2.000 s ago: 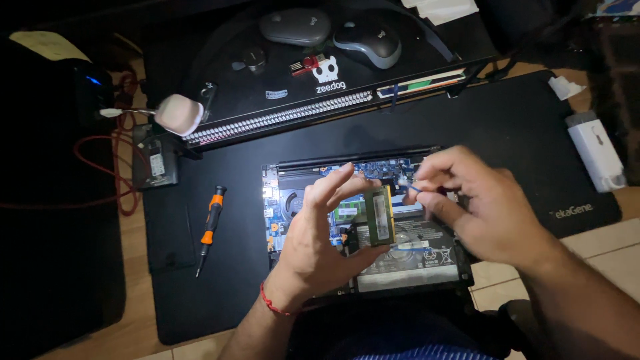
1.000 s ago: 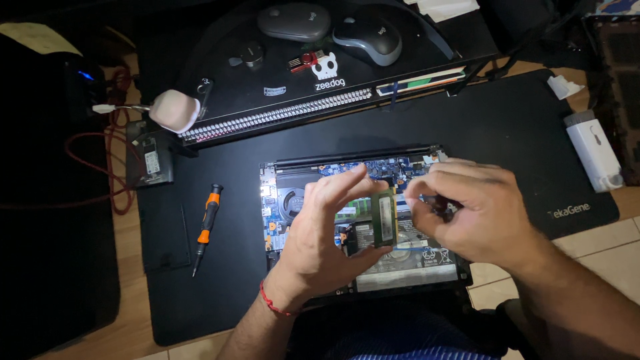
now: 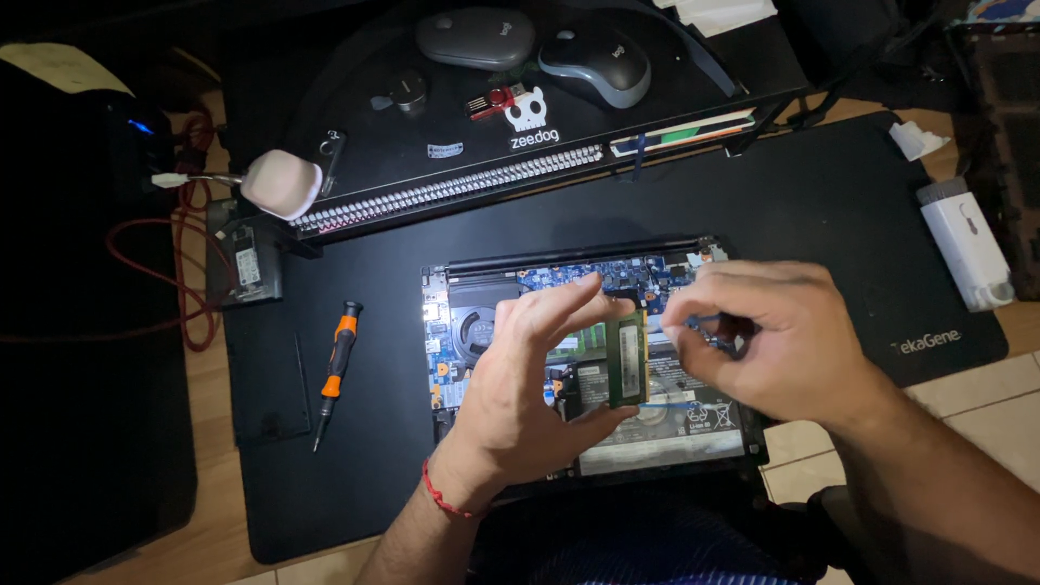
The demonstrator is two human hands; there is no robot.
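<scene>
My left hand (image 3: pixel 528 382) holds a green RAM module (image 3: pixel 628 357) upright by its ends, between thumb and fingers, over an opened laptop (image 3: pixel 593 272). The module's gold contact edge faces right, towards my right hand (image 3: pixel 756 333). The thumb and index finger of that hand pinch a small thing close to the contacts; fingers hide most of it. Below them show the laptop's blue circuit board, its fan (image 3: pixel 475 331) at the left, another memory module (image 3: pixel 575 343) and the battery (image 3: pixel 662 455). An orange and black screwdriver (image 3: pixel 340 357) lies left of the laptop on the black desk mat (image 3: pixel 366 504).
Behind the laptop a black shelf (image 3: pixel 366 122) carries two computer mice (image 3: pixel 475 39) and a red USB stick (image 3: pixel 496 101). A small lamp (image 3: pixel 282 184) hangs at its left end, near red cables (image 3: pixel 122 252). A white cleaning tool (image 3: pixel 967 244) lies at the mat's right edge.
The fingers of my right hand have curled more closely since two seconds ago, beside the RAM module. My left hand keeps its hold on the module in much the same place.
</scene>
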